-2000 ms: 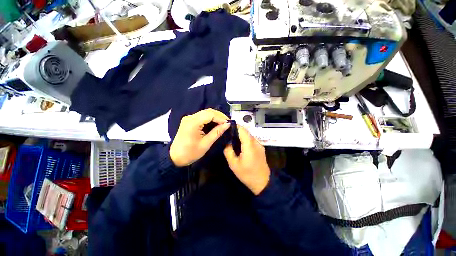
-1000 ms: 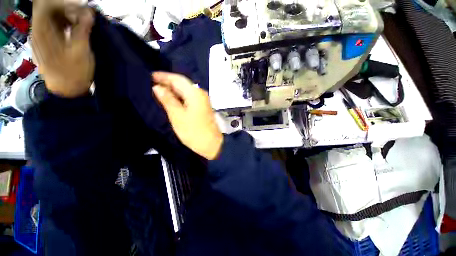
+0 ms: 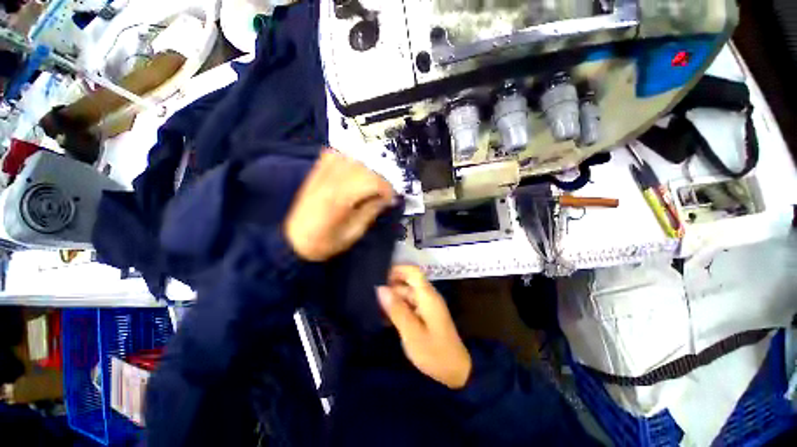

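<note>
A navy garment [image 3: 253, 113] lies over the table left of the overlock machine [image 3: 542, 52], and part of it hangs over the front edge between my hands. My left hand [image 3: 339, 208] is slightly blurred and closed on the navy garment, just left of the needle area [image 3: 419, 157]. My right hand [image 3: 421, 325] is lower, in front of the table edge, with thumb and fingertips on the lower edge of the hanging navy fabric. The fabric between my hands is dark, and its exact folds cannot be told.
A grey motor end [image 3: 52, 205] stands at left. Right of the cover plate [image 3: 463, 223] lie pale wispy threads [image 3: 540, 229], an orange-handled tool [image 3: 587, 202], yellow and red tools [image 3: 664, 209] and a black strap [image 3: 712, 161]. Below are a blue crate [image 3: 83, 384] and a white sack [image 3: 647, 314].
My left hand has come from the upper left to beside the machine with the fabric. My right hand has moved down and right. The view has shifted, and the machine appears larger.
</note>
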